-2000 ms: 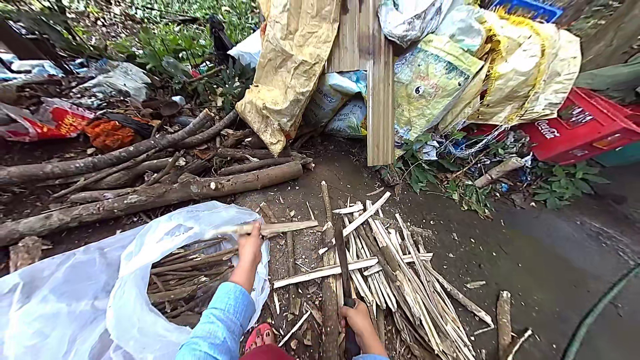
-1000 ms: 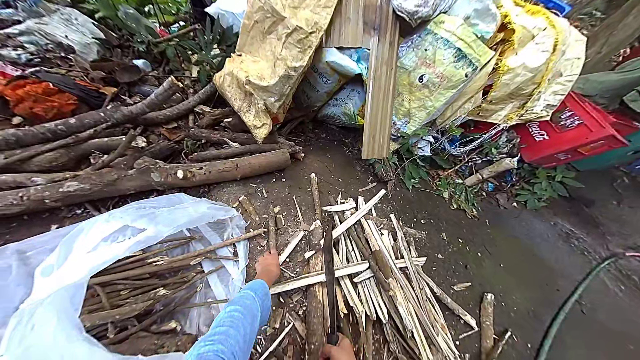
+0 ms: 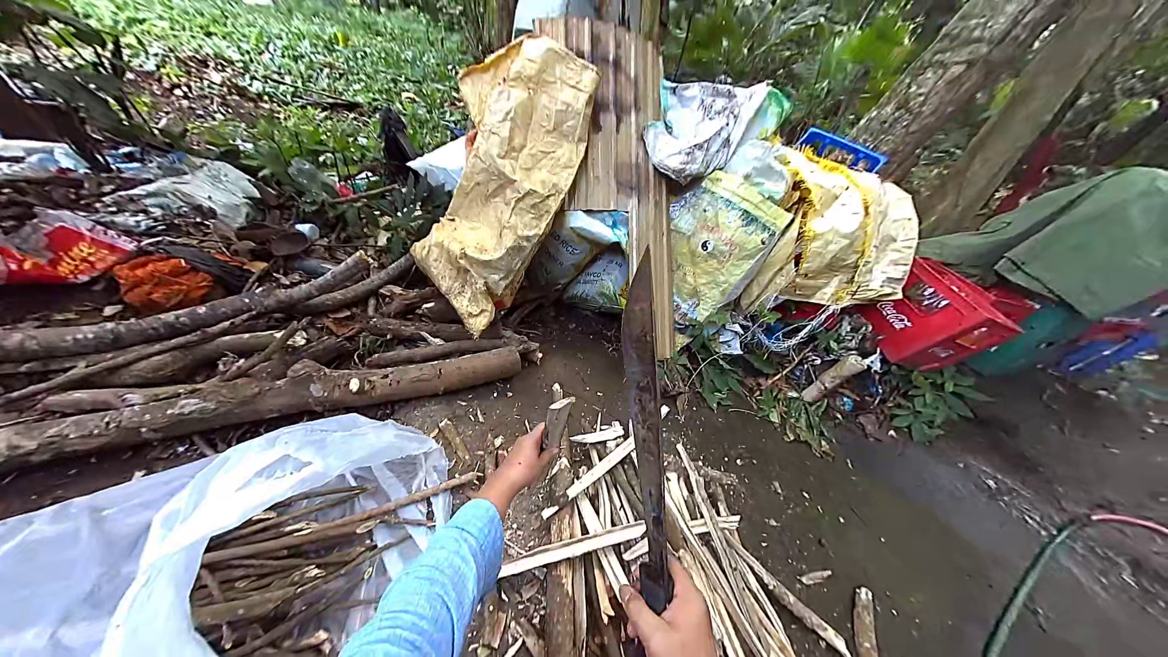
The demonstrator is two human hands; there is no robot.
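Note:
My right hand (image 3: 671,613) grips the dark handle of a machete (image 3: 644,411), its long rusty blade pointing up and away from me. My left hand (image 3: 520,467) is closed around a short piece of wood (image 3: 557,422) with a pale cut end, held over the ground left of the blade. Split wood sticks (image 3: 730,566) lie in a loose pile around and beneath the machete. At the lower left, a translucent white plastic sack (image 3: 301,447) lies with its mouth open, and thin sticks (image 3: 274,557) are inside it.
Thick branches (image 3: 274,401) lie stacked on the left. Beyond the sticks are a yellowed sack (image 3: 520,173), a slatted wooden board (image 3: 620,119) and filled bags (image 3: 725,242). A red crate (image 3: 940,315) stands to the right, with a hose (image 3: 1031,579) at the lower right.
My left hand was at the sack's mouth with a pale stick, then reached to the ground, and now holds a short wood piece. The machete is raised higher. The view has tilted up.

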